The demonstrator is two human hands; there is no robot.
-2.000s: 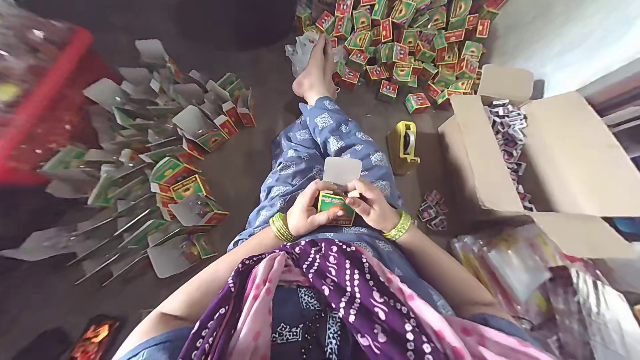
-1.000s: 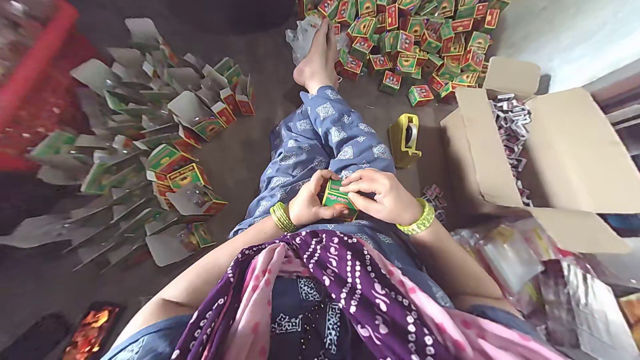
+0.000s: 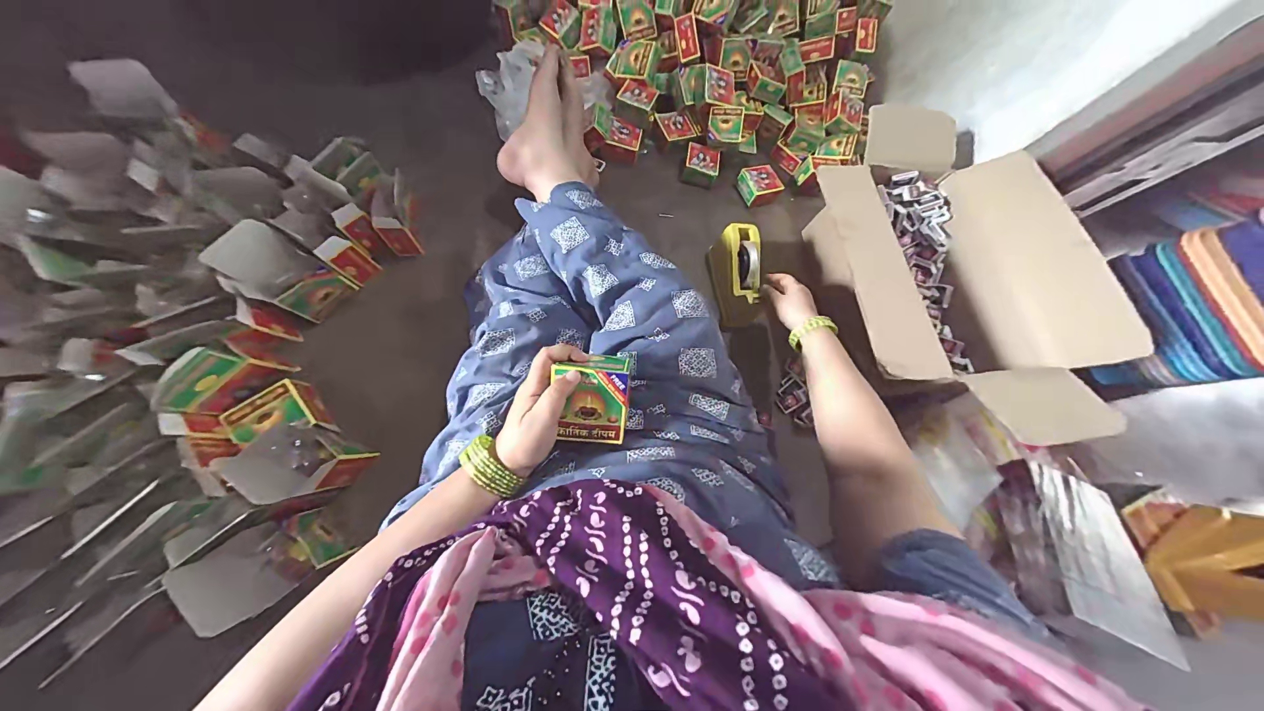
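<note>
My left hand [image 3: 538, 410] grips a small green, red and yellow printed carton [image 3: 591, 403] by its left side, over my lap. The carton's printed front faces up, and its top looks folded down. Off to the right, my right hand [image 3: 790, 299] is at the lower right edge of a yellow tape dispenser [image 3: 737, 275], which stands on the floor beside my leg with a roll of tape in it. Whether the fingertips hold a piece of tape is too small to tell.
Open cartons with raised flaps [image 3: 262, 257] spread over the floor at left. Many closed cartons [image 3: 726, 89] lie beyond my feet. An open cardboard box [image 3: 1047, 267] holds small packets [image 3: 923, 237]; more packets [image 3: 793, 393] lie beside my right forearm. Plastic packaging [image 3: 1076, 533] lies lower right.
The carton's flap stood up two seconds ago and is now down. My right hand has left the carton and moved right to the tape dispenser; my left hand keeps hold of the carton.
</note>
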